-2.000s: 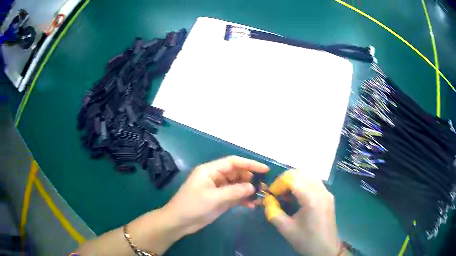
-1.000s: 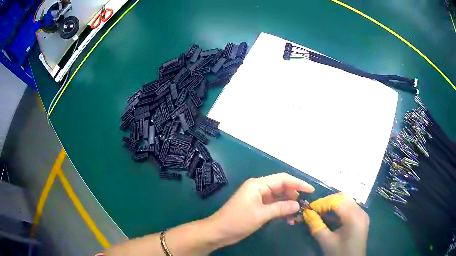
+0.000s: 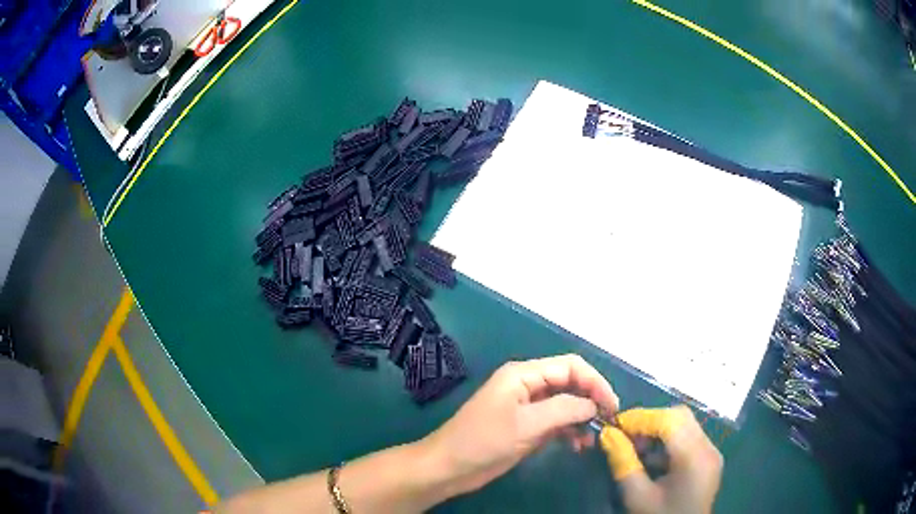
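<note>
My left hand [image 3: 537, 412] is at the lower middle, its thumb and fingers pinched on a small dark piece, likely a connector housing [image 3: 601, 422], mostly hidden by the fingertips. My right hand [image 3: 668, 452], with yellow-orange finger cots on thumb and finger, meets it from the right and pinches at the wires by the piece. The wires are too small and blurred to tell apart. Loose black connector housings [image 3: 352, 236] lie heaped at left. Black sleeved cables [image 3: 874, 371] with bare multicoloured wire ends [image 3: 819, 331] are stacked at right.
A white instruction sheet [image 3: 623, 241] lies between the piles. A sample harness [image 3: 703, 156] with a black housing crosses its top. At upper left are a white board [image 3: 116, 85], orange-red scissors [image 3: 216, 37] and a round black item [image 3: 152, 50]. Grey floor shows at lower left.
The camera view has shifted, so the bench items sit further right and lower than at first. Both hands stay together at the small piece, with fingertips slightly changed.
</note>
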